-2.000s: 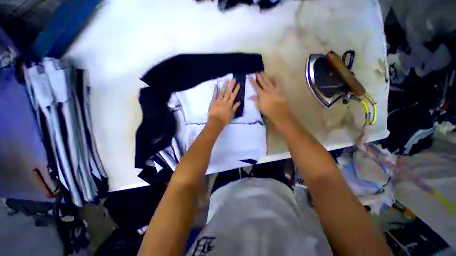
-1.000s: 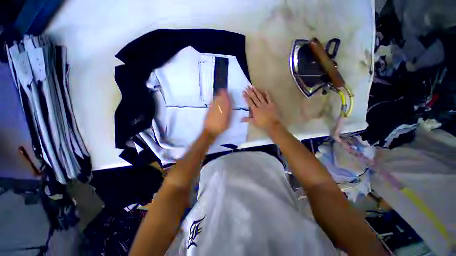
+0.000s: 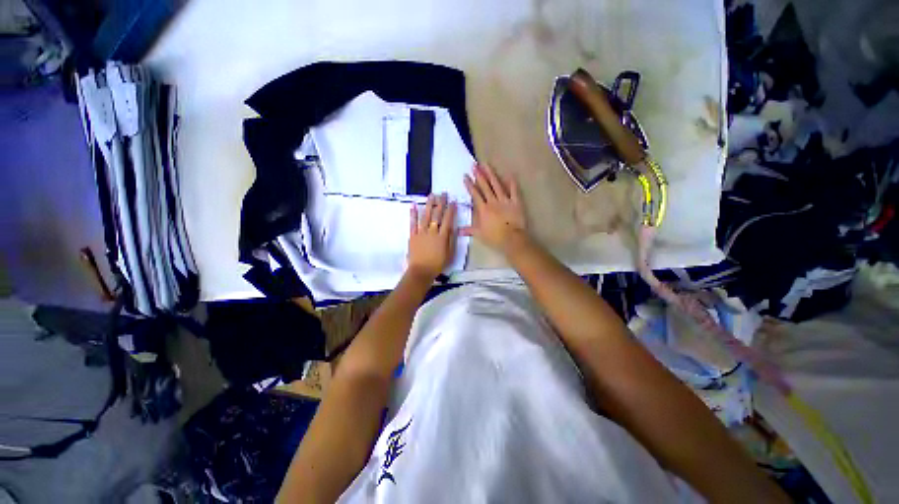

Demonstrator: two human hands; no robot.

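Observation:
A garment piece (image 3: 345,157), pale with a wide black band along its top and left, lies spread on the pressing table. A pocket patch with a dark strip (image 3: 420,153) lies on its pale part, above a dark seam line. My left hand (image 3: 432,236) lies flat on the pale cloth just below the seam line, fingers slightly apart. My right hand (image 3: 496,209) lies flat at the right edge of the piece, its fingers spread, partly on the table cover. Neither hand grips the cloth.
The steam iron (image 3: 596,130) rests on the scorched table cover (image 3: 680,207) at the right, its hose (image 3: 690,307) trailing over the front edge. A stack of striped pieces (image 3: 136,187) hangs over the edge at the left. Dark cloth heaps (image 3: 808,226) lie beyond the table's right side.
The pocket patch is now uncovered; my left hand has moved down off it to below the seam line. My right hand has moved down the right edge. The view has shifted.

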